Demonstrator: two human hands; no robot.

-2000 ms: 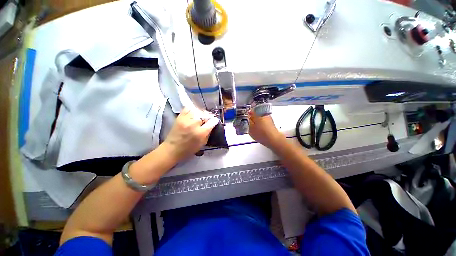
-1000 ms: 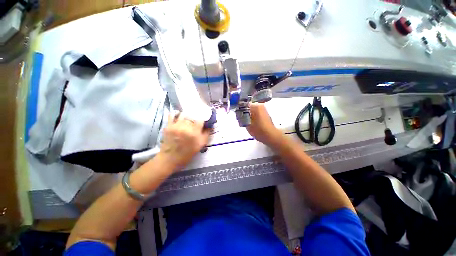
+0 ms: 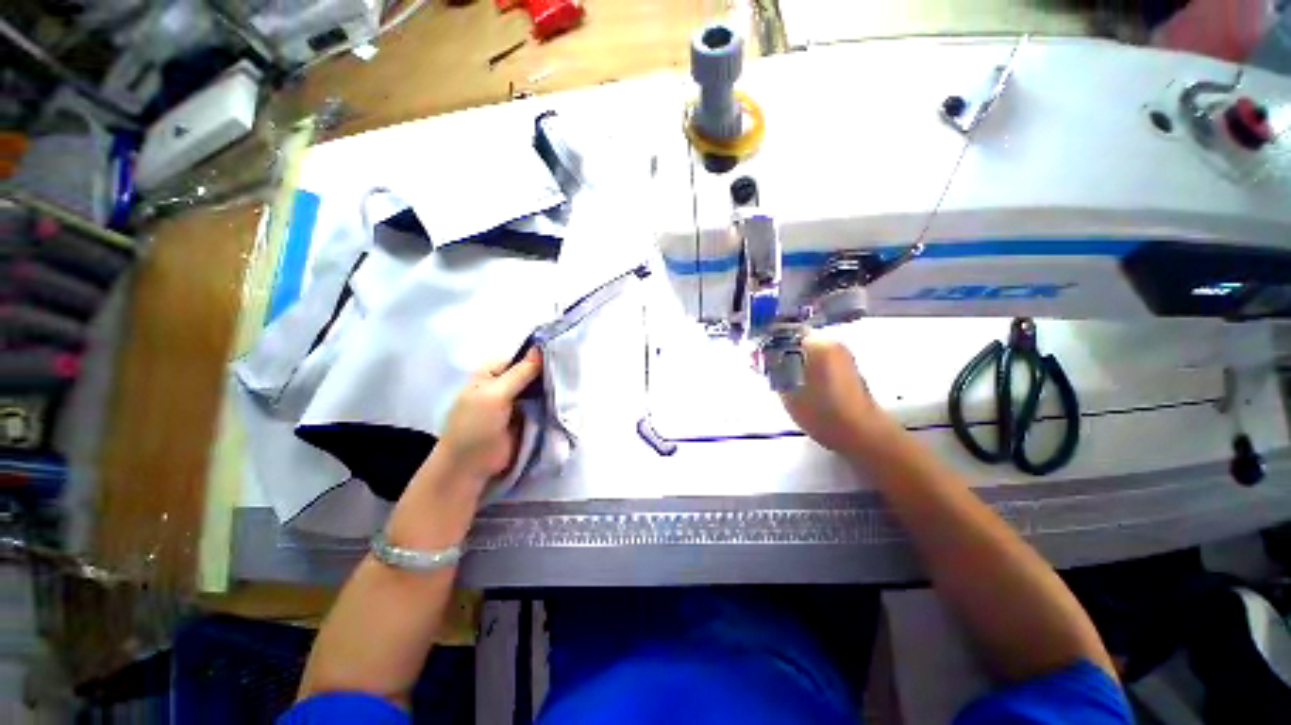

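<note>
A light-grey garment piece [image 3: 425,319] with black sections lies heaped left of the needle. My left hand [image 3: 489,421] pinches its dark-edged seam, left of the needle and apart from it. Part of the fabric hangs folded beside my fingers. My right hand [image 3: 833,394] is beside the tension dial [image 3: 783,361] on the sewing machine [image 3: 878,191]; its fingertips are partly hidden behind the dial, so its hold cannot be told. No fabric shows under the presser foot [image 3: 719,329].
Dark green-black scissors [image 3: 1014,404] lie right of my right hand. A printed ruler strip [image 3: 708,528] runs along the table's front edge. A brown board [image 3: 163,397] is at the left. A ribbed knob with a yellow ring [image 3: 724,125] stands on the head. Black-and-white pieces [image 3: 1246,644] are lower right.
My left hand has moved left, away from the needle, drawing the garment's edge out from there. My right hand stays beside the dial. The camera view has shifted left.
</note>
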